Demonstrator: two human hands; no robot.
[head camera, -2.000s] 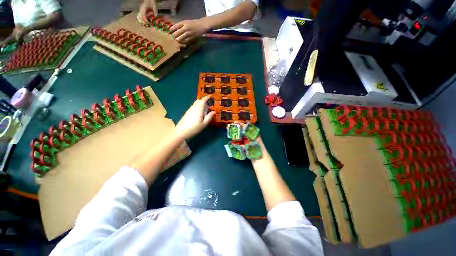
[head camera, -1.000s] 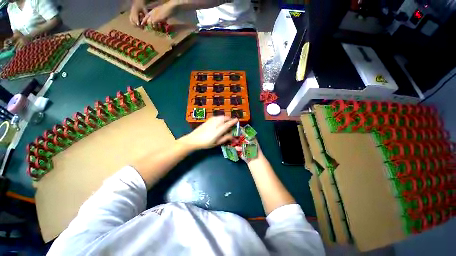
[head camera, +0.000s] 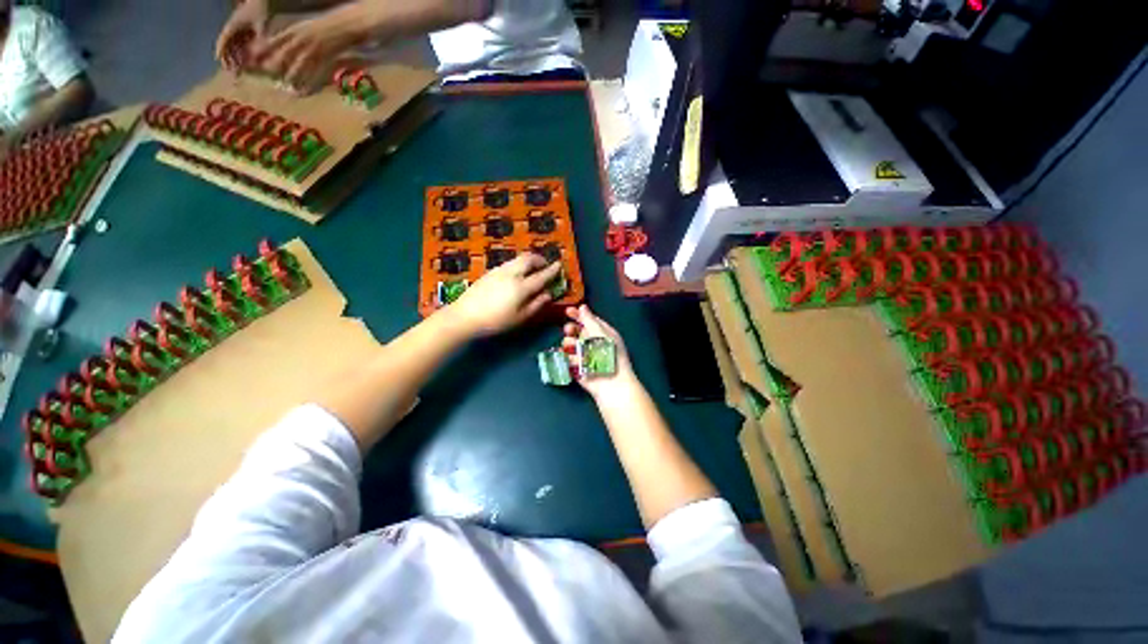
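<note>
The orange-red fixture tray (head camera: 429, 239) lies on the mat, its upper pockets dark. A green circuit board (head camera: 453, 292) sits in its bottom-left pocket. My left hand (head camera: 504, 297) is over the bottom row, fingertips around another green board (head camera: 558, 288) at the bottom-right pocket; the fingers partly cover it, and the bottom-middle pocket is hidden. My right hand (head camera: 604, 365) is just below the fixture's bottom-right corner, palm up, holding green boards with a little red between them; two show, one at the palm (head camera: 598, 357).
Cardboard with a board row (head camera: 214, 415) lies left; stacked loaded sheets (head camera: 869, 428) stand right. A dark smartphone (head camera: 691, 352), white round piece (head camera: 641, 268), red knotted piece (head camera: 624, 240) and bench machine (head camera: 806, 151) are right of the fixture. A co-worker's hands (head camera: 283, 50) work over far cardboard.
The bottom-left pocket has gained a board since the earliest frame. My left hand has moved from my right hand to the fixture's bottom-right pocket. Fewer boards show in my right hand. The view has shifted.
</note>
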